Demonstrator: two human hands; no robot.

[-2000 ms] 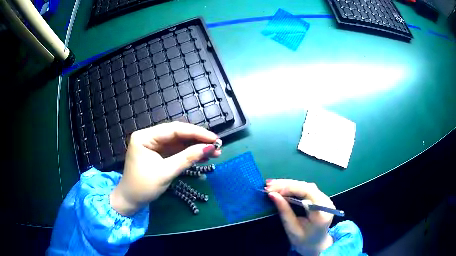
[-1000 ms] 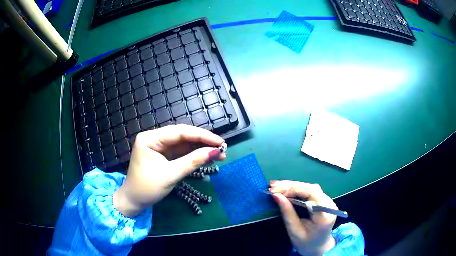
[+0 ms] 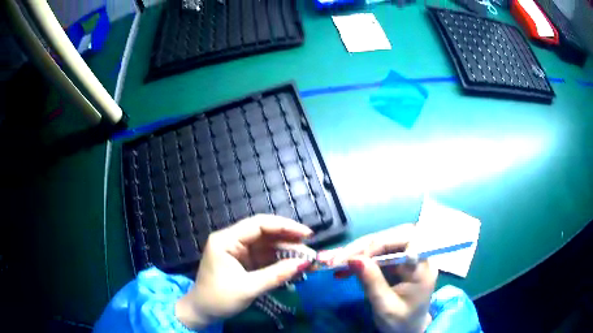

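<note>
My left hand [image 3: 244, 263] is shut on a segmented metal string [image 3: 294, 252], held between thumb and fingers at the near edge of the near blister tray [image 3: 221, 179]. My right hand [image 3: 393, 276] grips the tweezers [image 3: 435, 250], whose tip end meets the left fingertips; the exact contact is blurred. More segmented metal strings [image 3: 274, 308] lie on the mat beside the left hand, partly hidden by it. The blue mesh sheet [image 3: 331, 296] lies under and between the hands, partly covered.
A far blister tray [image 3: 227, 29] with silvery parts stands behind. A teal-blue sheet [image 3: 399, 97] and a white pad [image 3: 361, 32] lie mid and far bench. A right-hand tray [image 3: 494, 58] is at back right. Another white pad [image 3: 465, 227] is partly behind the right hand. Pale tubes [image 3: 78, 71] stand left.
The view has tilted up, showing more of the far bench. My right hand and tweezers have moved left and up from the blue sheet to my left fingertips. The held string is now visible.
</note>
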